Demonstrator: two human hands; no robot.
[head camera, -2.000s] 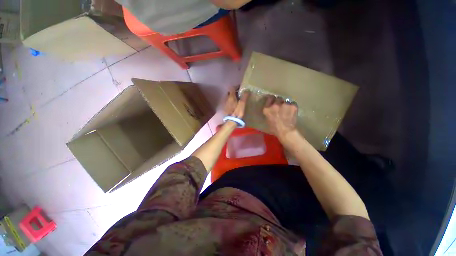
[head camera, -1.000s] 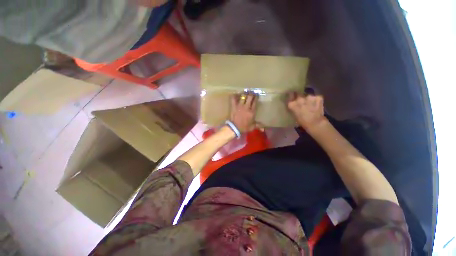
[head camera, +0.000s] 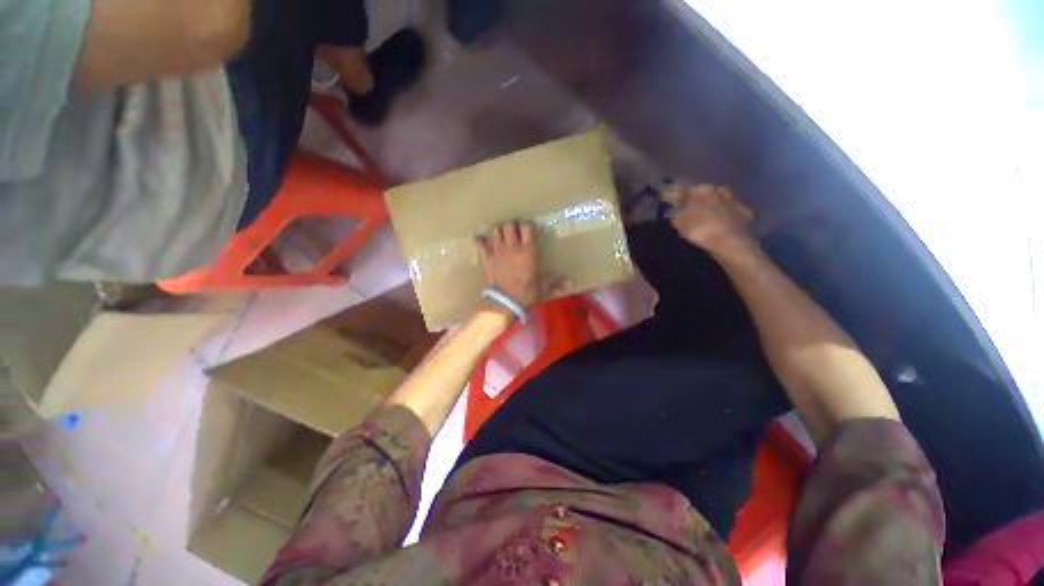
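Observation:
A closed brown inner carton (head camera: 515, 189) with a shiny strip of clear tape across its top rests at my lap, over a red-orange stool (head camera: 536, 343). My left hand (head camera: 512, 261), with a pale band at the wrist, lies flat on the carton near the tape, fingers spread. My right hand (head camera: 712, 218) is off the carton, to its right, with fingers curled. Something small and dark shows at its fingertips, too blurred to name.
An open empty carton (head camera: 254, 458) stands on the tiled floor at left. Another person (head camera: 149, 172) sits upper left on an orange stool (head camera: 300, 223). A second open carton (head camera: 126, 355) is at far left. The white table (head camera: 916, 149) curves along the right.
The view has shifted, and the carton has turned and sits further left. My right hand has left the carton's right edge. My left hand stays on its top.

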